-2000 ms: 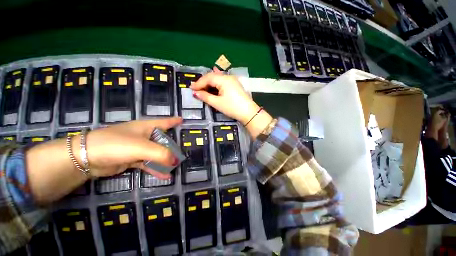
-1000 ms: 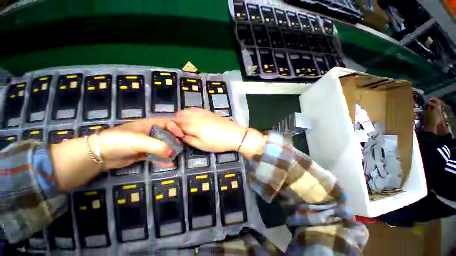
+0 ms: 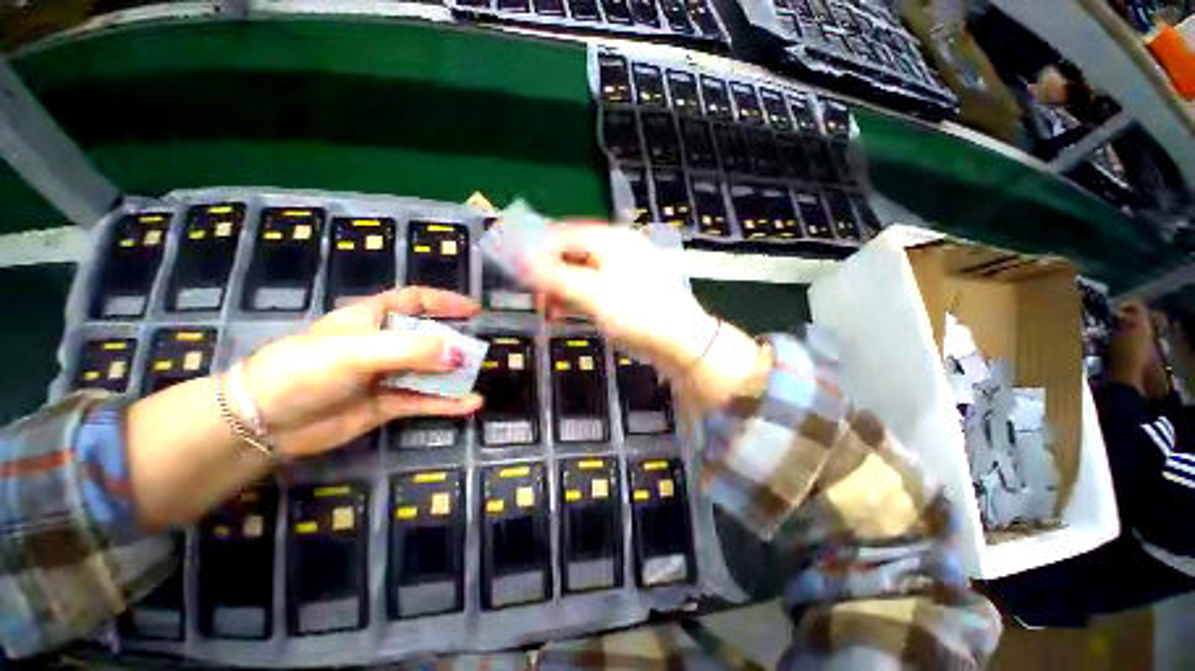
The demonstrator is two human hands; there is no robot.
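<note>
My left hand (image 3: 360,361) grips a small stack of grey-silver inserts (image 3: 435,363) over the middle of the tray. My right hand (image 3: 609,282) holds a single thin pale insert (image 3: 515,240) between thumb and fingers above the top row, slightly blurred. The translucent blister tray (image 3: 374,476) below holds three rows of black phone-like housings (image 3: 429,540) with yellow marks and small gold squares. Grey-white patches show at the lower ends of many housings. My hands and forearms hide parts of the top and middle rows.
A white foam box (image 3: 904,380) with cardboard inside holds loose grey-white pieces (image 3: 1009,433) at right. Another loaded tray (image 3: 734,144) lies on the green conveyor (image 3: 328,118), with more trays beyond. A white rail (image 3: 760,266) runs behind my tray. Another person's arm shows at far right.
My right hand has parted from the stack and moved up and right, now with a single insert. My left hand still holds the stack, now turned flatter. The view has shifted.
</note>
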